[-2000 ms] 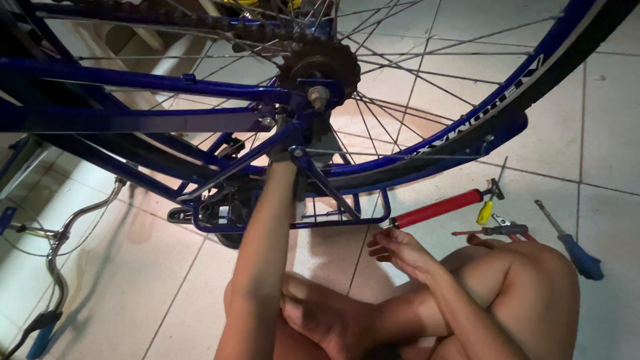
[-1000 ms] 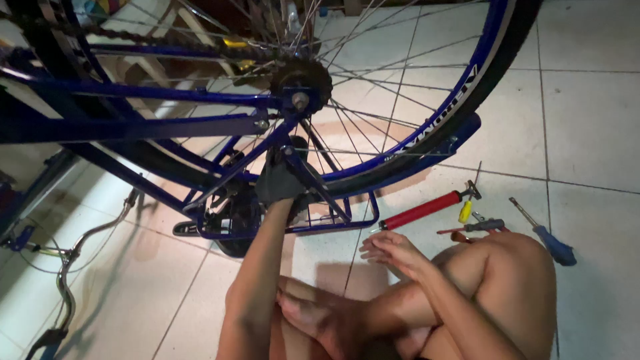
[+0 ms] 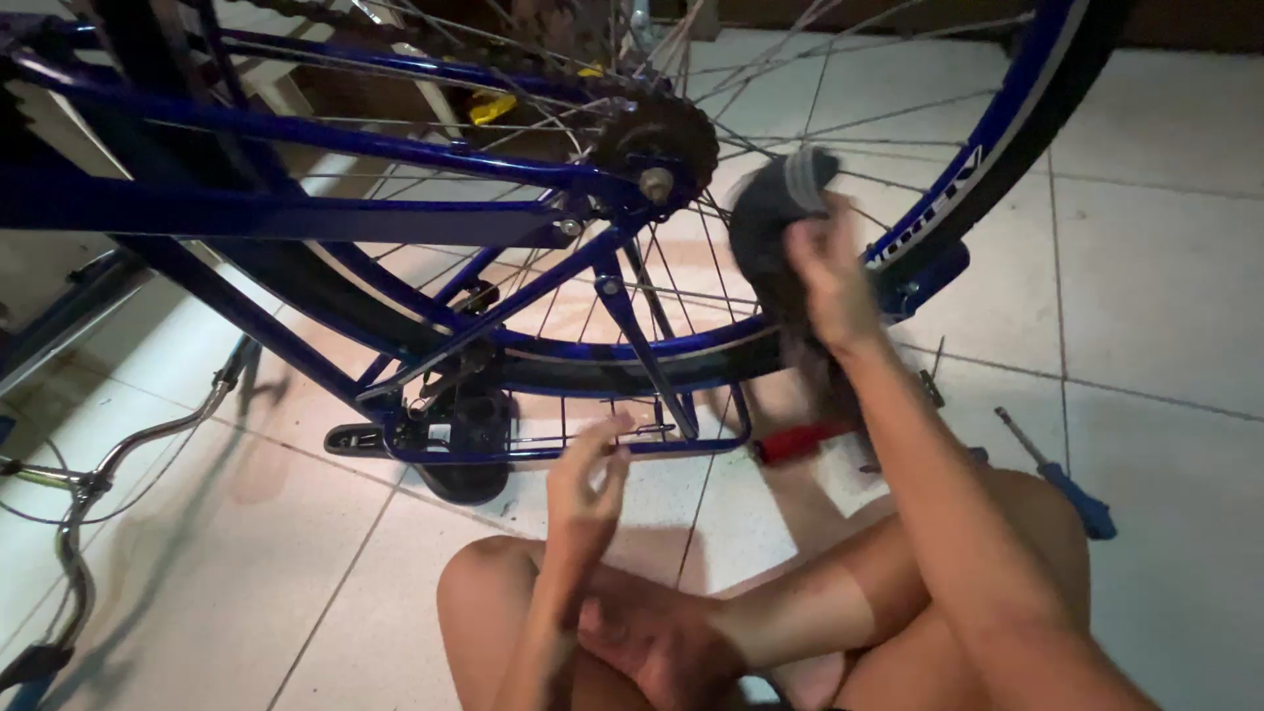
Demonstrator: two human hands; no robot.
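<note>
My right hand [image 3: 829, 267] grips a dark cloth [image 3: 775, 217] with pale stripes at its upper end. The cloth is blurred, hangs down past my wrist and covers part of the rear wheel's spokes. To its left are the sprocket [image 3: 671, 138] and axle nut [image 3: 655, 185] of the blue bicycle [image 3: 395, 222]. My left hand [image 3: 588, 484] is raised below the blue rear rack [image 3: 583, 456], fingers slightly curled and parted, with nothing seen in it. The bicycle stands upside down, its black saddle [image 3: 469, 449] near the floor.
A red cylindrical tool [image 3: 805, 441] lies partly hidden behind my right arm. A screwdriver with a blue handle [image 3: 1081, 499] lies on the tiles right of my knee. Chrome handlebars [image 3: 128, 444] stand at the left. My crossed legs [image 3: 800, 622] are in front.
The dark cloth was at my left hand beside the rack stays and is now in my right hand, before the wheel. My left hand has come down; my right has risen from near the red tool.
</note>
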